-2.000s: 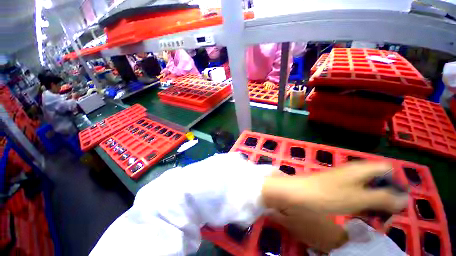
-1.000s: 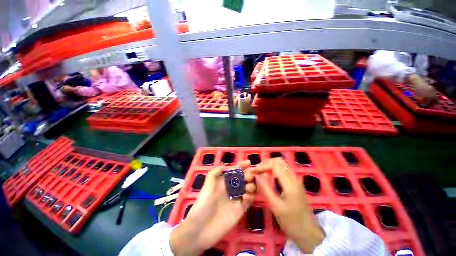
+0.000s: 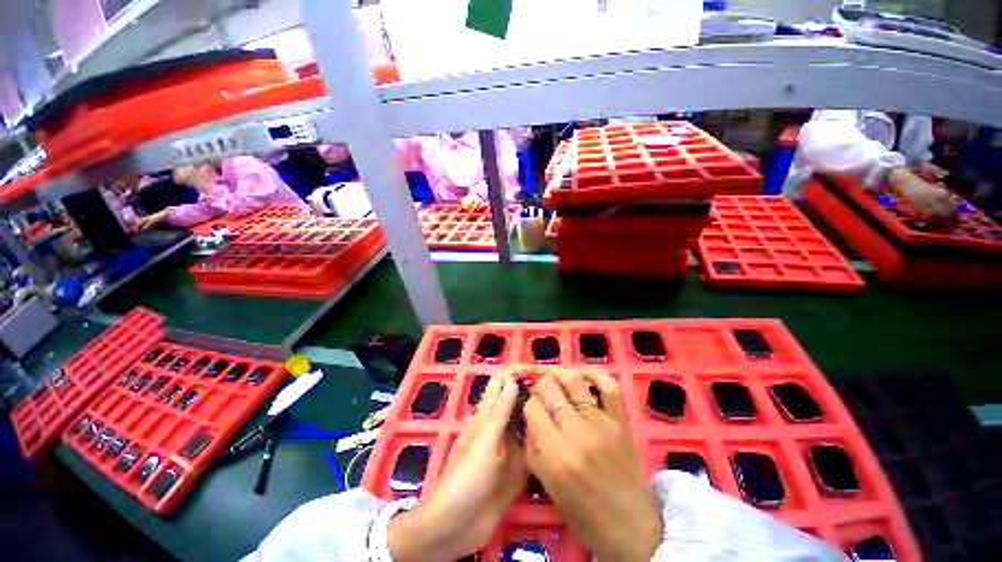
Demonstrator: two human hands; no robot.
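Observation:
My left hand [image 3: 467, 483] and my right hand [image 3: 588, 456] are together over the red foam tray [image 3: 703, 338]. Their fingers close around a dark smartwatch unit [image 3: 519, 420], of which only a small part shows between them. The right hand has two rings and covers most of the unit. The tray's square pockets hold many watch units with glossy black faces. A few pockets at the back and right hold none.
A pen [image 3: 266, 464], a white-handled tool [image 3: 294, 391] and wire loops [image 3: 349, 465] lie left of the tray. Filled red trays [image 3: 176, 434] lie further left. A shelf post [image 3: 379, 165] and stacked red trays [image 3: 626, 236] stand behind. Another person's hand [image 3: 921, 198] is at back right.
My right hand has reached over the tray's right side and come back to my left hand. The unit lay visible on my left fingers; now the right hand has closed over it.

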